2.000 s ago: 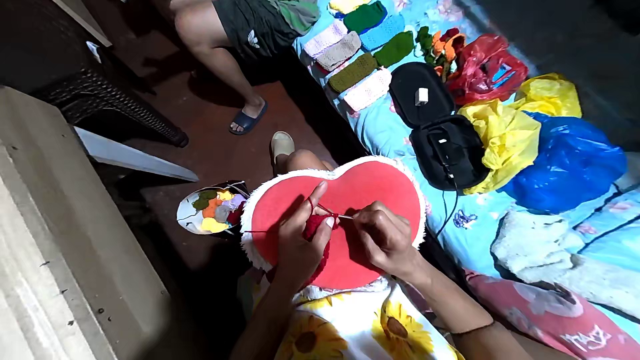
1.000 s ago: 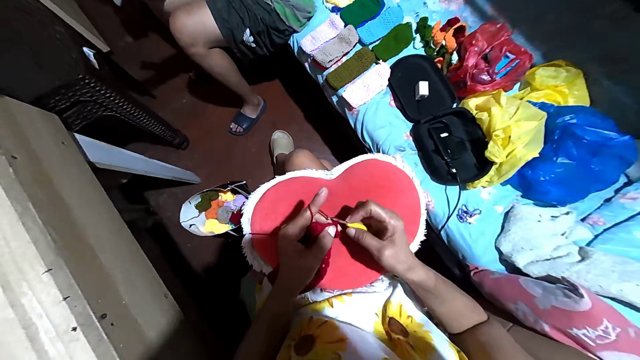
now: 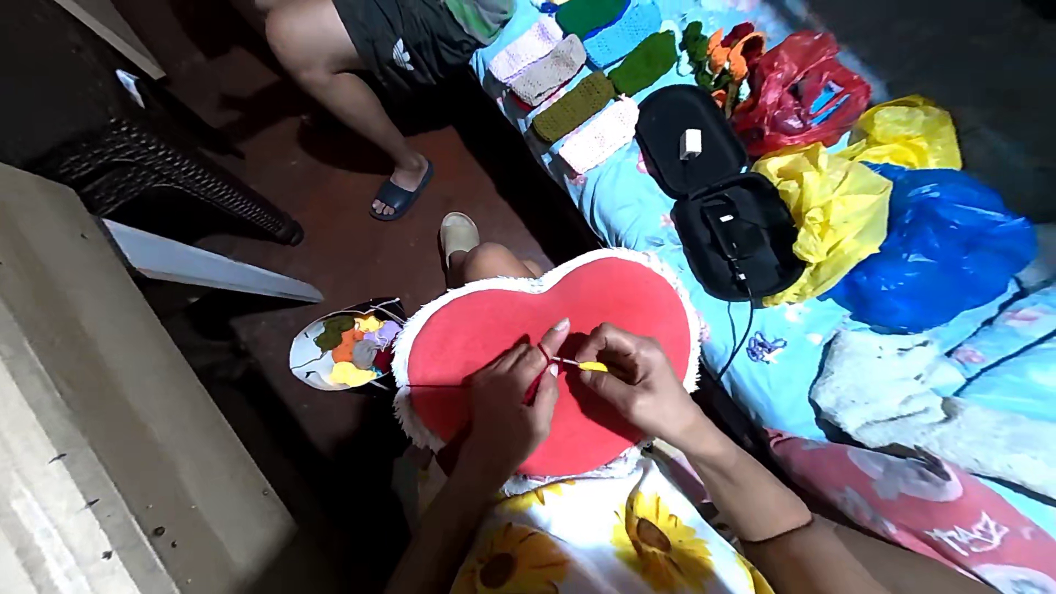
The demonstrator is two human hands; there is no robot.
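Note:
A red heart-shaped cushion (image 3: 610, 305) with a white fluffy edge lies across my lap. Over its middle, my left hand (image 3: 516, 392) pinches a small piece of dark red yarn work (image 3: 540, 381), partly hidden by the fingers. My right hand (image 3: 631, 379) grips a crochet hook (image 3: 592, 366) by its yellow handle, and the metal shaft points left into the yarn at my left fingertips. A dark red strand runs leftward over the cushion from my left hand. Left of the cushion, a round container (image 3: 304, 356) holds yarn in several colours.
On the bed at right lie crocheted pieces (image 3: 573, 107), an open black case (image 3: 689, 186) with a cable, red, yellow and blue plastic bags (image 3: 940, 247), and a white cloth (image 3: 874, 388). Another person's leg (image 3: 355, 99) is at upper left. A wooden surface (image 3: 107, 388) stands at left.
The yellow handle of the hook, not visible two seconds ago, now shows at my right fingers. Both hands stay close together over the cushion.

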